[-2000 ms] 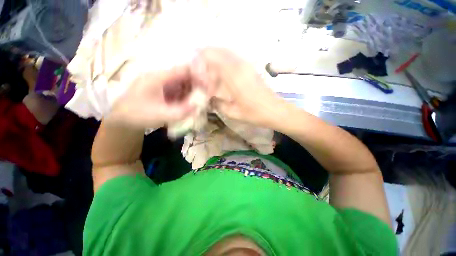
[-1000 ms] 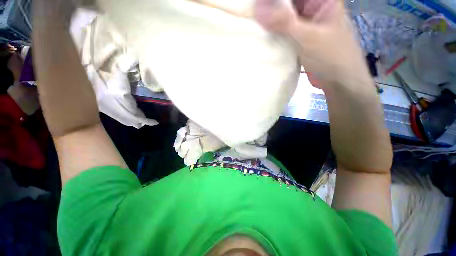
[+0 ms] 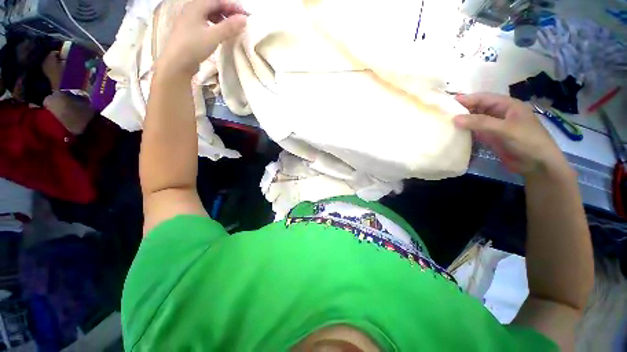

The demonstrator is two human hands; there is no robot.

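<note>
A cream fabric piece lies spread over the table's front edge, its lower edge hanging a little over it. My left hand is at the upper left of the piece, thumb and fingertips pinching the fabric. My right hand is at the piece's right end, its thumb and forefinger pinching the edge. More cream fabric is heaped at the left. A crumpled cream bundle lies in my lap below the table edge.
Black pieces, snips with green-blue handles, a red stick and red-handled scissors lie at the right. Frilly pale cloth is behind them. A person in red is at the left. A ruler strip runs along the front edge.
The raised cream piece has come down and lies spread on the table. Both hands have lowered; my right hand has moved right to the piece's end.
</note>
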